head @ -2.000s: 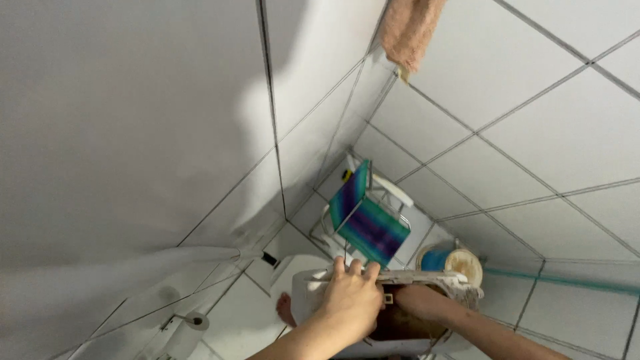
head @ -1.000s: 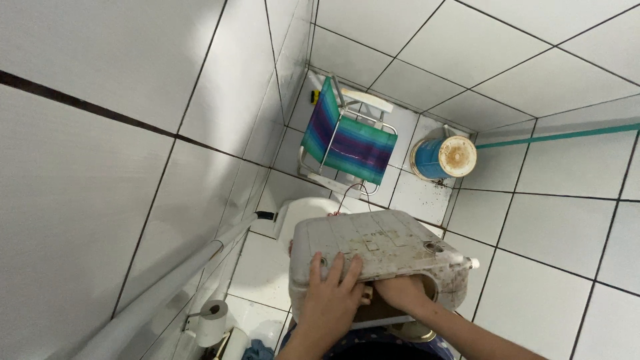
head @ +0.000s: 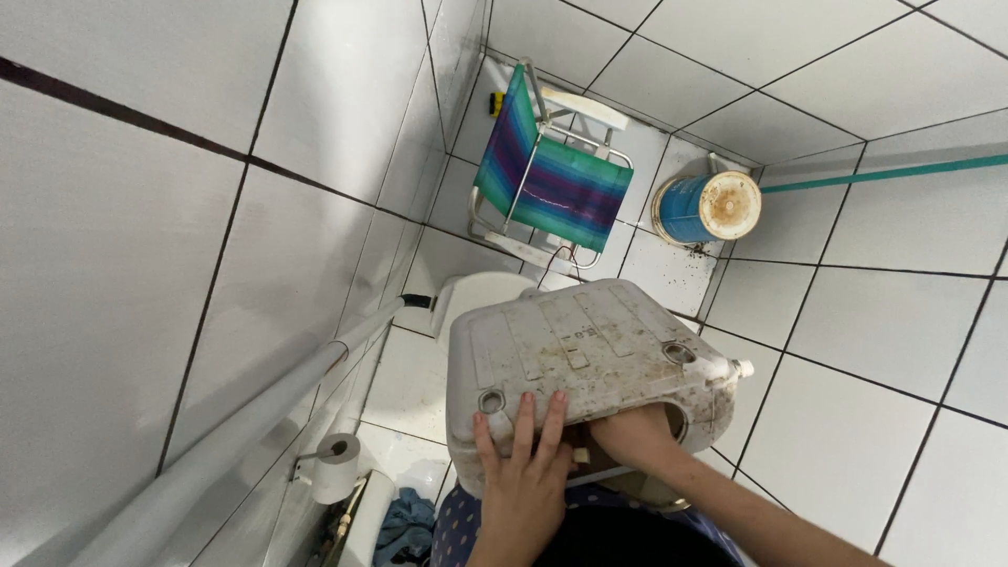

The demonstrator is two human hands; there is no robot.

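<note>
A stained white plastic toilet cistern [head: 551, 346] is tilted above my lap, its flat back face with two round holes turned up. My left hand [head: 524, 465] grips its near edge, fingers spread over the face, thumb by a small pale fitting [head: 581, 455]. My right hand [head: 634, 437] reaches into the open side; its fingers are hidden inside, so what they hold cannot be told. A white threaded stub [head: 743, 368] sticks out at the cistern's right end.
A white toilet [head: 480, 295] stands beyond, joined to a long white pipe [head: 260, 425] along the left wall. Farther off are a striped folding chair [head: 559, 177] and an upturned blue bucket [head: 693, 209]. Toilet paper [head: 337, 468] and blue cloth [head: 405, 524] are at lower left.
The view has swung down since two seconds ago, bringing the cistern's whole upper face into sight. My left hand stays on its edge and my right hand stays inside.
</note>
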